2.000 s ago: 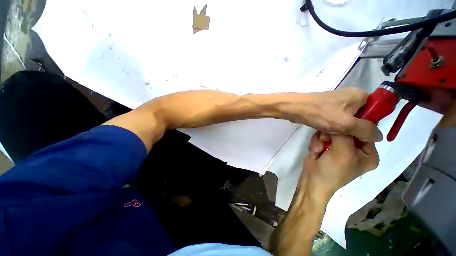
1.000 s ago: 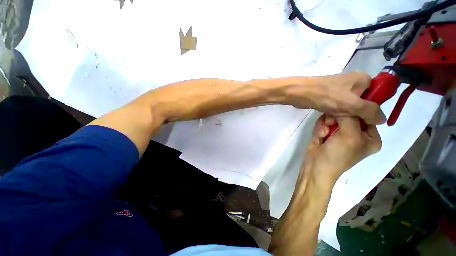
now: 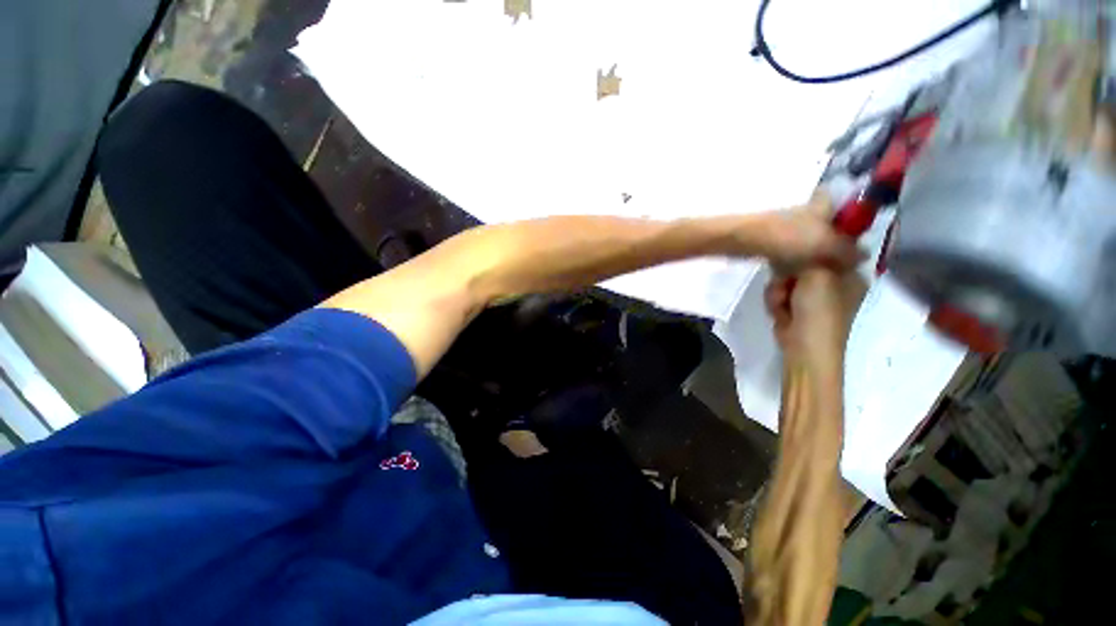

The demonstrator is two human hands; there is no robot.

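The cutting machine (image 3: 1010, 232) stands at the right, its grey round motor housing blurred. Its red handle (image 3: 853, 218) points toward me. My left hand (image 3: 805, 237) is closed around the handle, nearer the machine. My right hand (image 3: 810, 297) is closed just below it, touching it, at the handle's near end, which the fingers mostly hide. The large white top sheet (image 3: 490, 116) lies under and beyond my forearms. The knife and base plate are not clearly visible.
Two small tan scraps (image 3: 608, 82) lie on the sheet. A black cord (image 3: 844, 76) curves above it to the machine. The dark table edge (image 3: 355, 184) shows at left. Scrap piles (image 3: 979, 489) are at lower right. My dark-trousered leg (image 3: 208, 184) is at left.
The machine has turned and its grey housing now fills more of the right side. Both hands stay on the handle, slightly further left in view. More of my leg and the floor shows at left.
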